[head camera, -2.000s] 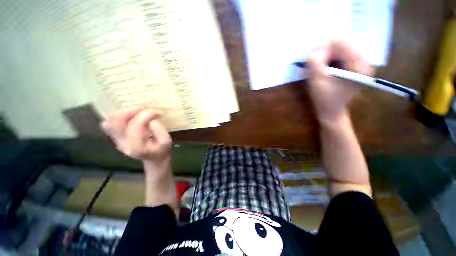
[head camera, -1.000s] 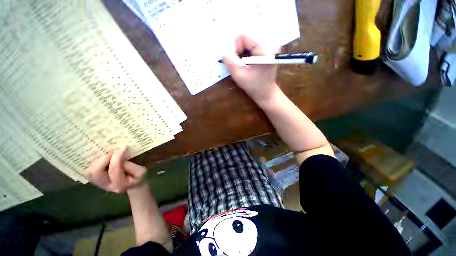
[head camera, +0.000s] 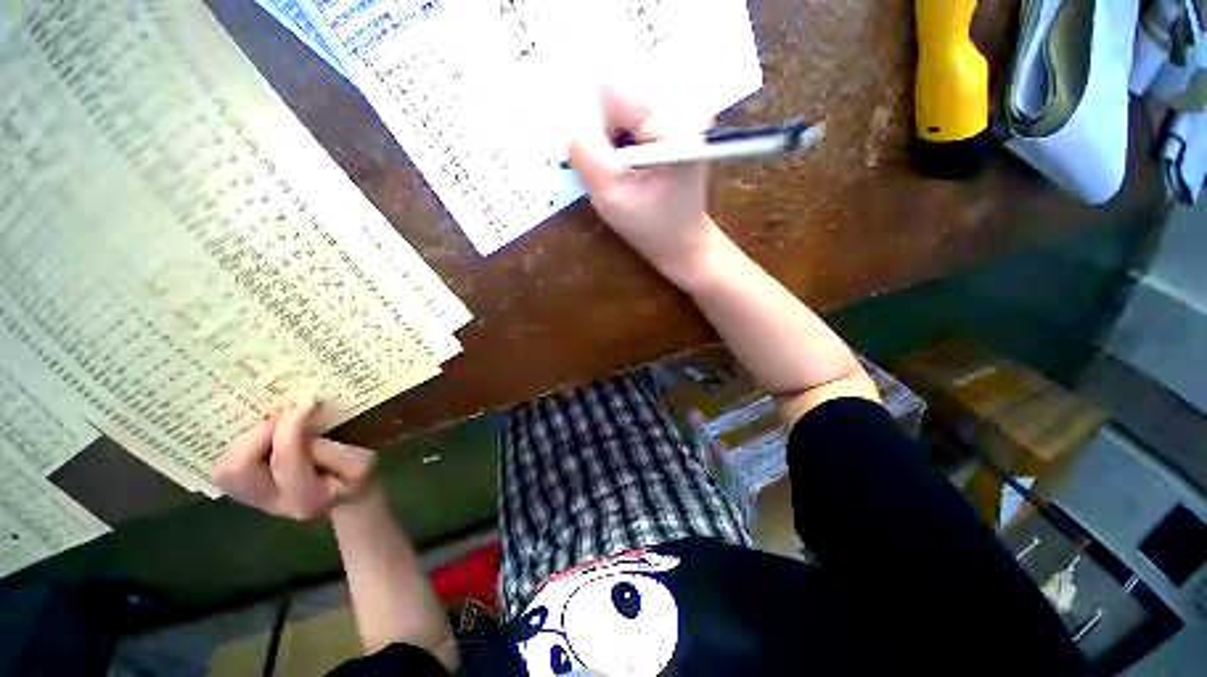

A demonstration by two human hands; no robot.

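Observation:
My right hand [head camera: 649, 199] holds a white pen with a dark end [head camera: 721, 146], its tip at the lower part of a bright white sheet [head camera: 463, 132] with rows of small writing. My left hand [head camera: 294, 463] lies at the near edge of overlapping yellowish printed lists [head camera: 252, 251], fingers curled over or against the edge; whether it pinches the paper is hard to tell. Bluish-white sheet edges [head camera: 307, 29] show beneath the white sheet's left side.
A yellow torch [head camera: 950, 79] with a black end lies right of the papers on the brown desk [head camera: 821, 225]. A white and grey folded bundle [head camera: 1085, 106] lies beyond it. Cardboard boxes [head camera: 1006, 397] stand below the desk at right. Another printed sheet [head camera: 40, 509] is at far left.
The view has swung right, so papers and hands now appear further left and the torch and bundle show fully. The pen hand stays on the white sheet; the left hand stays at the lists' edge.

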